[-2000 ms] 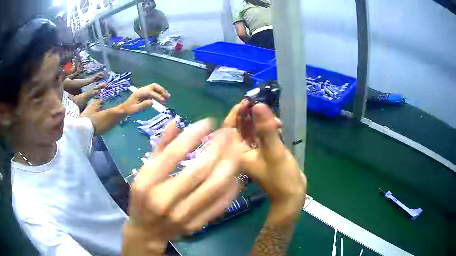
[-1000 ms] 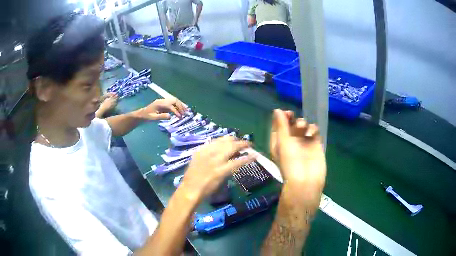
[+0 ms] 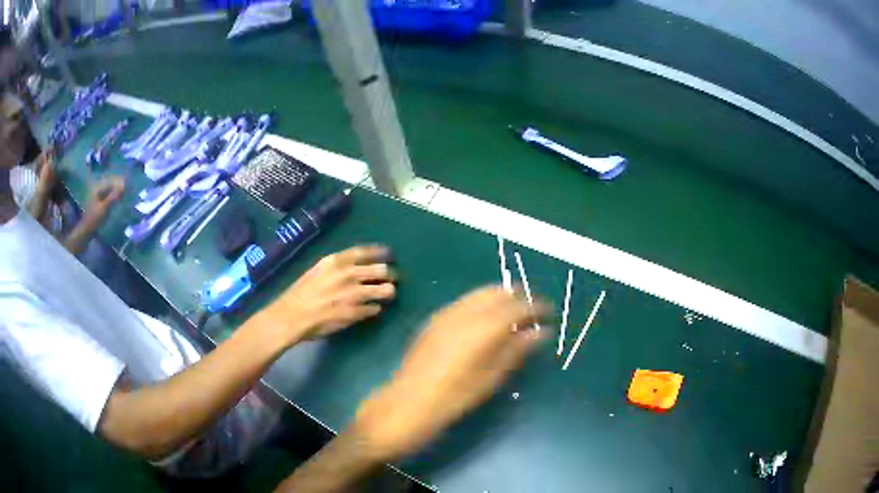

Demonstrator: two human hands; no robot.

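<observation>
My left hand [image 3: 463, 351], blurred, reaches in from the bottom left over the bench, its fingertips by the thin white sticks [image 3: 583, 327]. Its fingers are bent. Blur hides whether it holds anything. My right hand is not in view. An orange-yellow block [image 3: 655, 389] with a shallow recess lies to the right of the sticks, with nothing in it.
At left, a neighbour's hand [image 3: 337, 289], a blue screwdriver [image 3: 231, 279], a black perforated tray [image 3: 275, 179] and piled handles [image 3: 183, 159]. One handle [image 3: 569, 154] lies beyond the white strip. Metal post [image 3: 366, 96]; carton wall [image 3: 848, 385] and small parts [image 3: 768, 464] at right.
The view has swung down and to the right. My left hand has come down from its raised place to the sticks. A black item, held up two seconds ago, no longer shows.
</observation>
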